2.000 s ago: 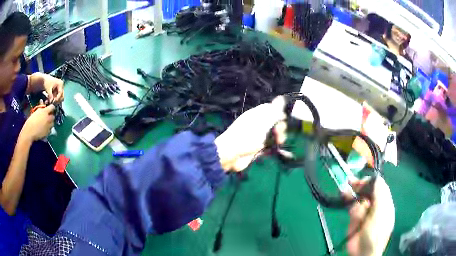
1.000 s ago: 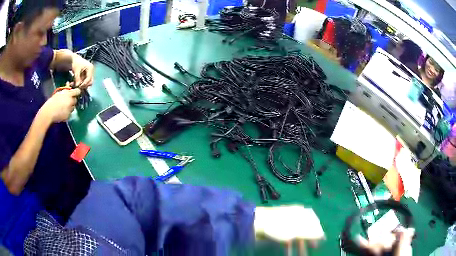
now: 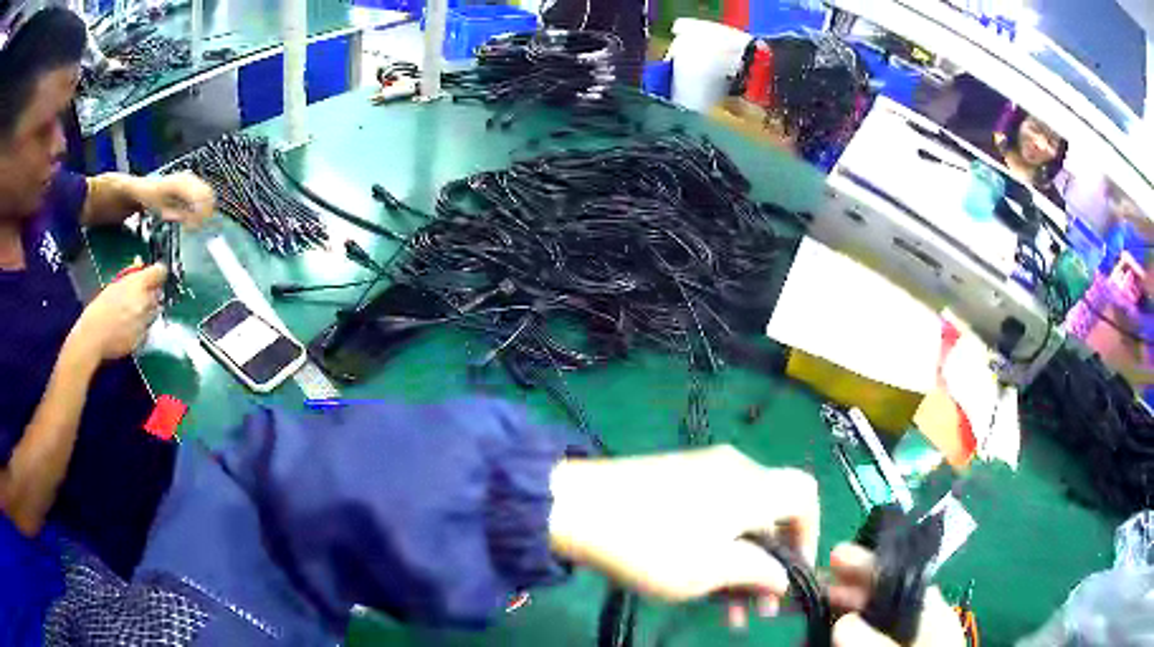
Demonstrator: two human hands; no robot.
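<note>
My left hand (image 3: 690, 525), in a blue sleeve, is at the lower middle with its fingers closed on a black cable coil (image 3: 810, 594). My right hand (image 3: 892, 619) is just to its right, partly cut off by the bottom edge, and grips the black coiled cable bundle (image 3: 901, 562). The two hands nearly touch. Both are somewhat blurred, and the fingers of my right hand are partly hidden by the cables. A large tangled pile of black cables (image 3: 608, 247) lies mid-bench beyond my hands.
A phone (image 3: 251, 344) lies on a steel ruler at left. Fanned cables (image 3: 260, 190) lie behind it. White paper (image 3: 854, 316) rests on a yellow box (image 3: 850, 389); a pale machine (image 3: 924, 228) is behind. A person works at left. A clear plastic bag (image 3: 1101, 600) is at lower right.
My left hand has moved over the bench to meet my right hand and now grips cable. The view has shifted, and my sleeve now covers most of the blue-handled cutters.
</note>
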